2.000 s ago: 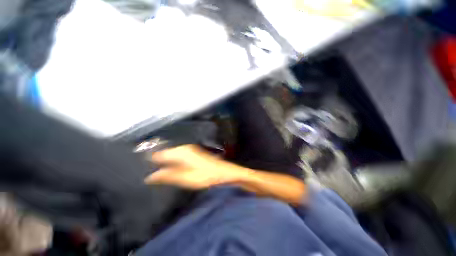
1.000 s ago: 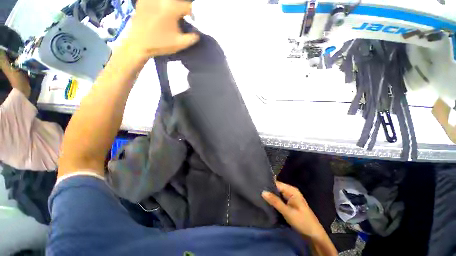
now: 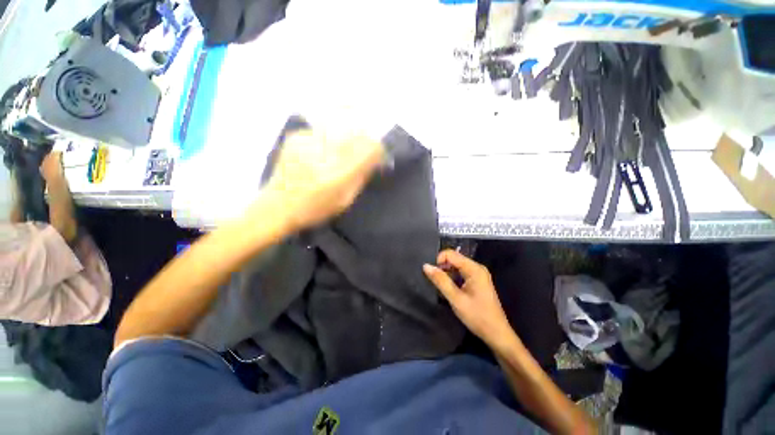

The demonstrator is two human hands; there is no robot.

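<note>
A dark grey garment (image 3: 395,212) lies over my lap and up onto the white table's front edge, with a pale stitched line low on it. My left hand (image 3: 336,174) is blurred over its upper part, fingertips near the upper right corner; whether they grip cloth is hidden by the blur. My right hand (image 3: 463,276) is at the garment's right edge below the table, thumb and fingertips closed on that edge.
A white sewing machine with blue JACK lettering (image 3: 612,19) stands at the top right. Dark zipper strips (image 3: 616,127) hang over the table edge (image 3: 544,228). A plastic bag (image 3: 586,314) is below. Another person's sleeve (image 3: 51,272) and machine (image 3: 102,93) are at left. A tan card (image 3: 743,174) lies at right.
My left hand has moved down and right from the top of the view, and the raised cloth has come down with it. My right hand is slightly higher along the garment edge.
</note>
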